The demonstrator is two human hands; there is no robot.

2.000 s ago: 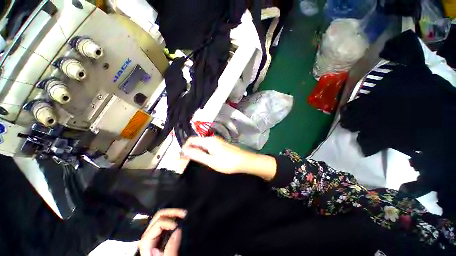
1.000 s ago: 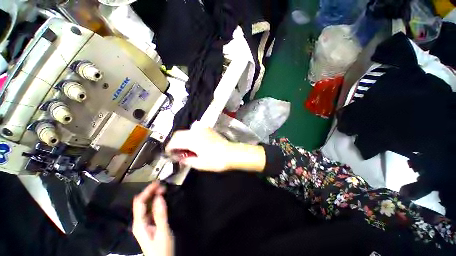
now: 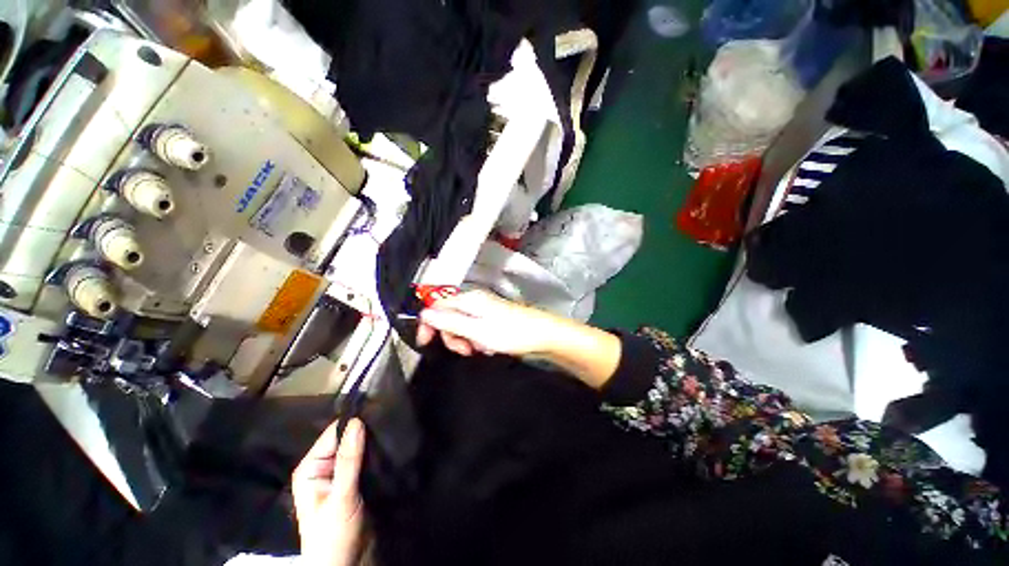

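My left hand [image 3: 330,486] pinches the edge of a black strip [image 3: 360,387] between thumb and fingers, just below the machine's front edge. My right hand [image 3: 476,326] is to the right, its fingers closed at the lower end of the black strips pile [image 3: 448,182]; a small pale tip shows at its fingertips, too small to name. Black garment fabric [image 3: 498,475] lies below both hands. The cream overlock machine [image 3: 232,210] stands at the left, with its dark presser foot area [image 3: 122,348] left of my left hand.
Crumpled clear plastic [image 3: 592,249] lies beyond my right hand. A red bag [image 3: 719,202] and a white bag [image 3: 744,105] are on the green floor [image 3: 653,166]. Black garments [image 3: 885,221] lie on white cloth at the right. Red threads [image 3: 435,294] hang at the table edge.
My right hand first moved left towards the machine, then back right to the strips. My left hand moved up from the lap cloth and now pinches a narrow black strip.
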